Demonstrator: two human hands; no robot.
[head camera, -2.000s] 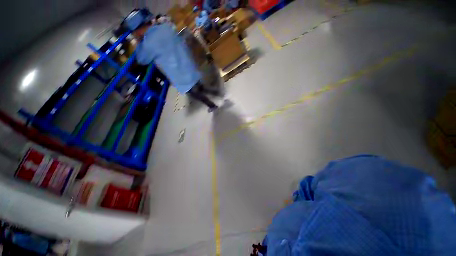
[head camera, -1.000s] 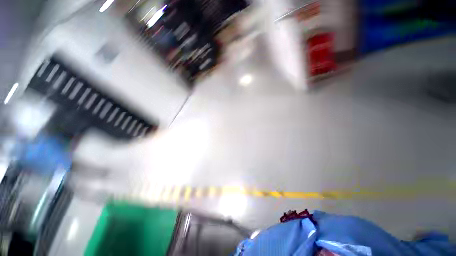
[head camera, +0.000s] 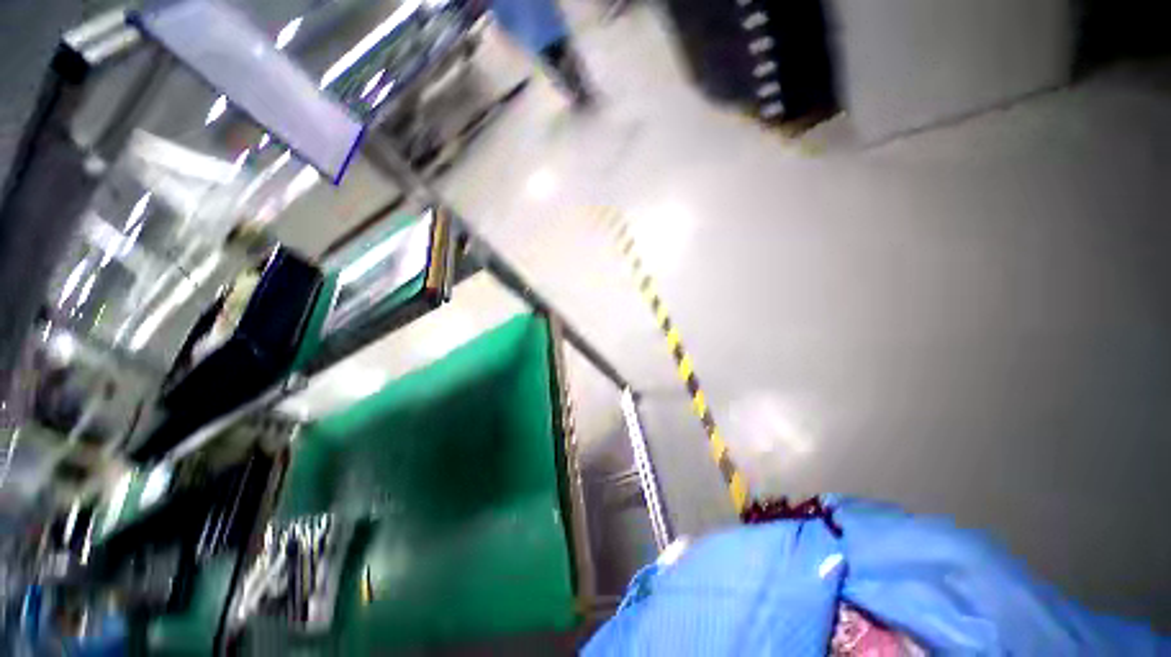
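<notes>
Neither of my hands can be made out. My light blue smock (head camera: 732, 597) fills the bottom right, with a dark red edge and a pink patterned patch showing at its opening. Nearest in front of me, at the lower left, is a bench with a green mat (head camera: 450, 475). Several blurred light strips (head camera: 289, 571) lie on its left part. A metal frame rail (head camera: 645, 469) stands at the bench's right side.
Black-yellow tape (head camera: 681, 366) runs along the grey floor (head camera: 976, 295) right of the bench. Behind the bench are a dark bin (head camera: 263, 308) and a framed white sheet (head camera: 379, 276). A person in blue (head camera: 529, 23) stands at the top. A dark-and-white cabinet (head camera: 950, 64) is top right.
The view has swung from the blue racks and cartons to the green bench, which now shows larger and closer. The red-and-white boxes are out of view. My hands stay unseen.
</notes>
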